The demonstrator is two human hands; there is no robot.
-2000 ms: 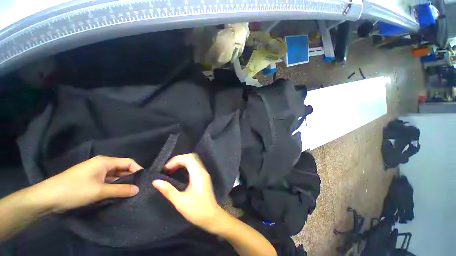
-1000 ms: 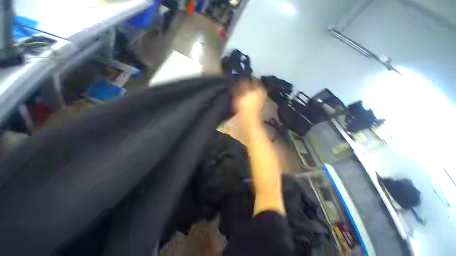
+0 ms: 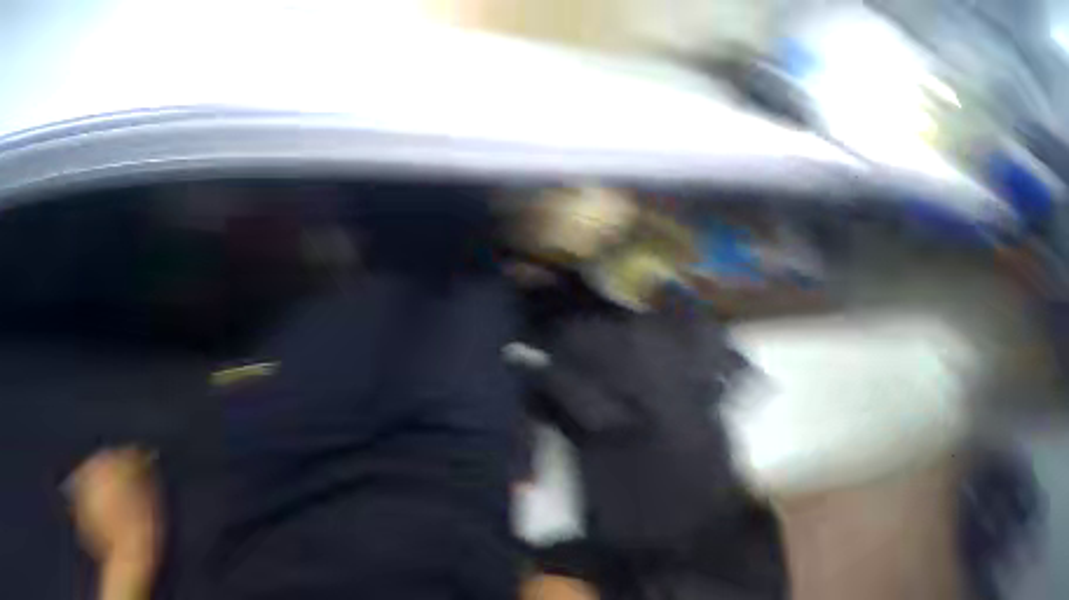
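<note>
The view is strongly blurred. My left hand (image 3: pixel 115 498) is at the lower left, over dark cloth or clothing; its fingers are too blurred to tell whether it holds anything. Part of my right hand or wrist (image 3: pixel 558 586) shows at the bottom edge, cut off by the frame. A heap of black fabric (image 3: pixel 656 434) hangs right of my lap. Dark material (image 3: pixel 363 399) fills the middle; I cannot tell garment piece from my own clothing.
The white table (image 3: pixel 352 70) with its grey front edge (image 3: pixel 410 150) crosses the top. Pale and yellowish bundles (image 3: pixel 592 229) lie below it. A white board or panel (image 3: pixel 850 399) is at the right, above the floor (image 3: pixel 873 527). Blue items are blurred at the upper right.
My view has swung back toward the table and my lap. The black cloth stretched out by my right hand no longer shows raised. My left hand has come into view; the right is mostly out.
</note>
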